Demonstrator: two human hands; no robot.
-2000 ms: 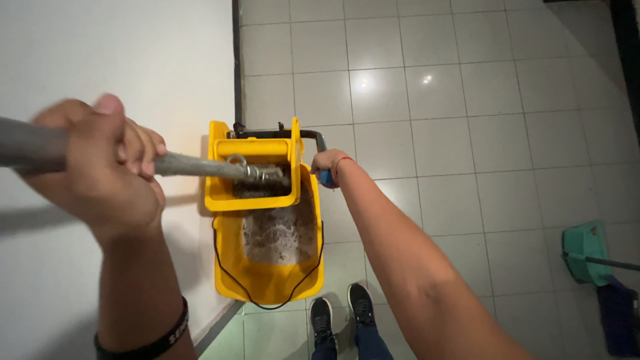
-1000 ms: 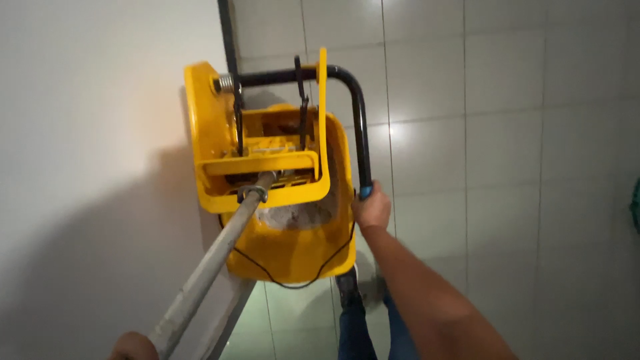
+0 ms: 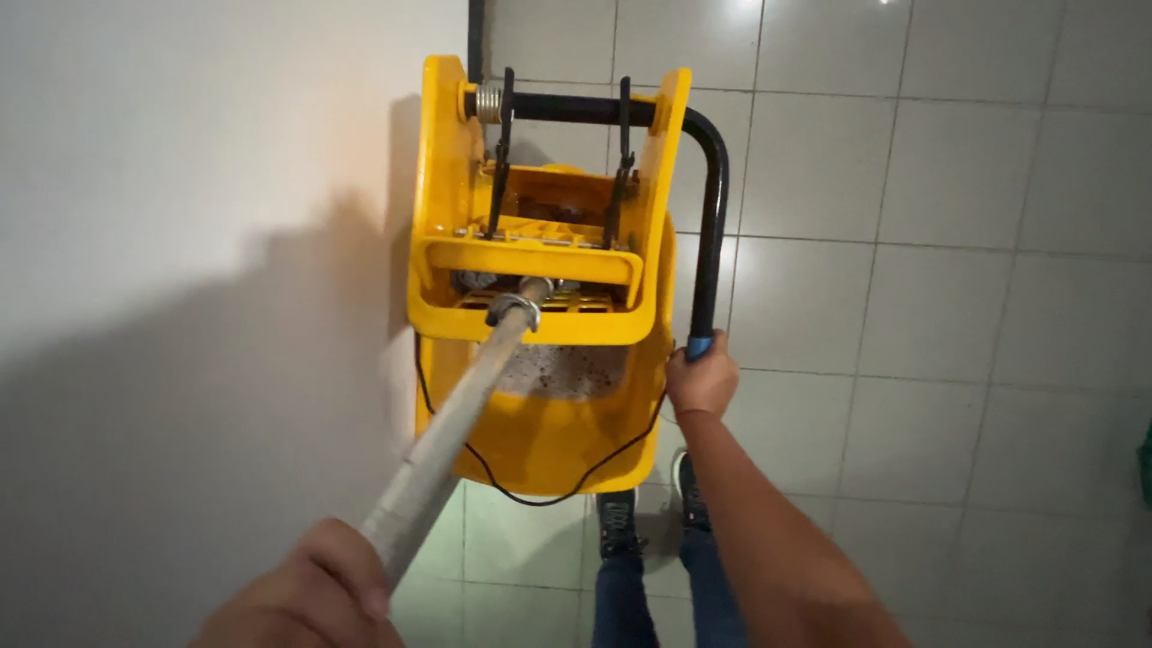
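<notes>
My left hand (image 3: 306, 585) is closed around the mop handle (image 3: 454, 405), a grey pole that slants up to the mop wringer (image 3: 531, 328). The pole's far end goes into the yellow wringer, where grey mop strands partly show and the rest is hidden. Around the blue-banded end of the black wringer lever (image 3: 711, 216) my right hand (image 3: 704, 378) is closed. Below the wringer, the yellow mop bucket (image 3: 558, 459) holds murky, foamy water (image 3: 567, 369), and a thin black bail handle hangs over its front.
A white wall (image 3: 198, 180) stands close along the bucket's left side. Grey floor tiles (image 3: 945, 306) extend to the right. My shoes (image 3: 619, 526) are just below the bucket. A green object (image 3: 1145, 463) is cut off at the right edge.
My right hand has brought the lever down toward me, and the wringer has tilted with it. My left hand, still on the pole, has moved lower in the view. The view is nearer the bucket.
</notes>
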